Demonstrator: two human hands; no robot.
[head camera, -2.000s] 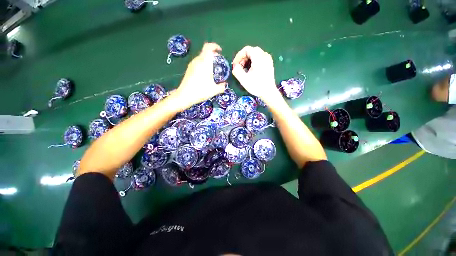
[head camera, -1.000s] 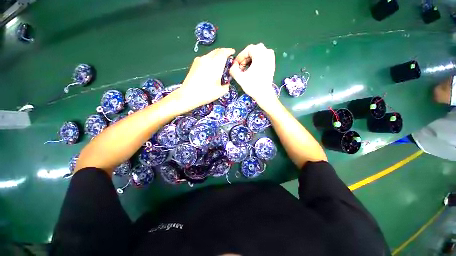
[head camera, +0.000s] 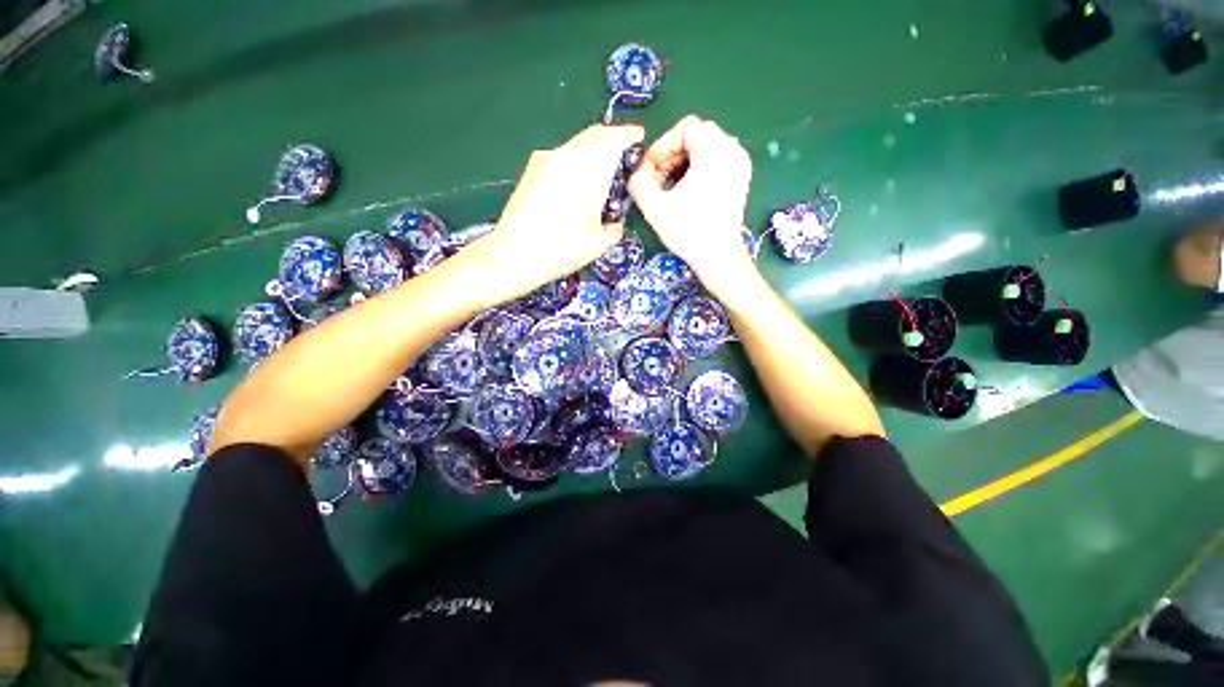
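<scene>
My left hand (head camera: 571, 195) grips a patterned round unit (head camera: 622, 184), held edge-on above the far side of the heap. My right hand (head camera: 695, 181) is right beside it with thumb and fingertips pinched together at the unit's edge. What the right fingertips hold is too small and hidden to tell. A heap of blue-and-white patterned round units (head camera: 552, 354) lies below my forearms, several with pale tails. Another pale patterned unit (head camera: 803, 231) lies to the right of my right hand.
Black cylindrical housings (head camera: 926, 328) with red wires and green marks lie at right; more (head camera: 1078, 30) lie far right. Loose patterned units lie at far left (head camera: 305, 175) and beyond my hands (head camera: 635, 73). A person's grey sleeve (head camera: 1176, 380) is at the right edge.
The held unit has turned from face-on to edge-on between my hands. The loose units beyond the heap have shifted to the right. The heap and nearby housings are nearly unchanged.
</scene>
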